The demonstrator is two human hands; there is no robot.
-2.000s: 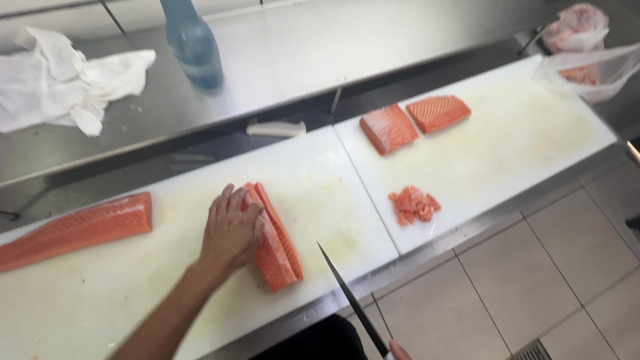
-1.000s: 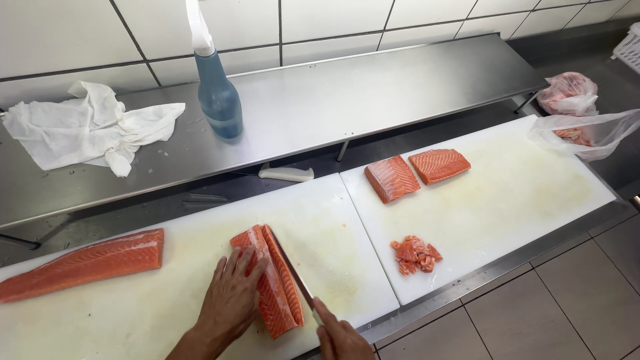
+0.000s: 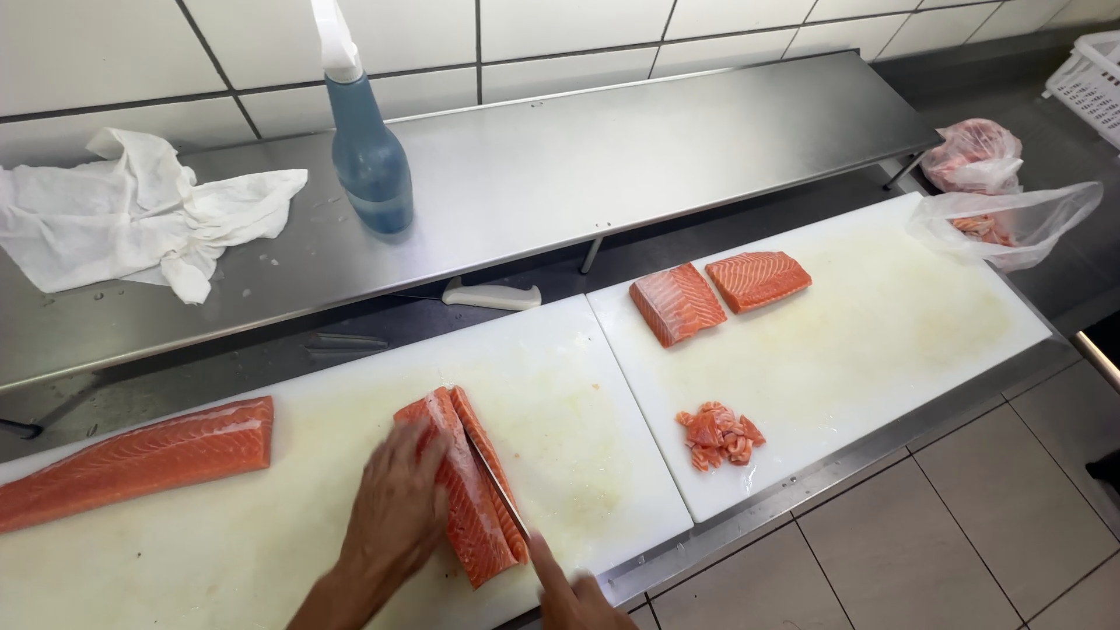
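Note:
A salmon fillet piece (image 3: 464, 499) lies on the left white cutting board (image 3: 332, 402), with a narrow strip (image 3: 486, 446) along its right side. My left hand (image 3: 398, 499) rests on the upper left part of the piece, fingers spread. My right hand (image 3: 573, 586), partly cut off by the lower edge, holds a knife (image 3: 503, 494); its blade lies between the strip and the larger piece, and its handle is mostly hidden. A longer salmon fillet (image 3: 149, 455) is at the left. On the right board (image 3: 857, 350) are two salmon blocks (image 3: 676, 303) and a pile of scraps (image 3: 719, 436).
Behind the boards runs a steel shelf (image 3: 569, 192) with a blue spray bottle (image 3: 372, 162) and white cloth (image 3: 140, 210). A white-handled knife (image 3: 492, 295) lies under its front edge. Plastic bags (image 3: 1006, 227) with fish pieces and a white basket (image 3: 1089, 87) are at the right.
Two seconds ago the knife was held away from the salmon, to its right; now its blade is at the strip. My left hand stays on the piece. The view has shifted.

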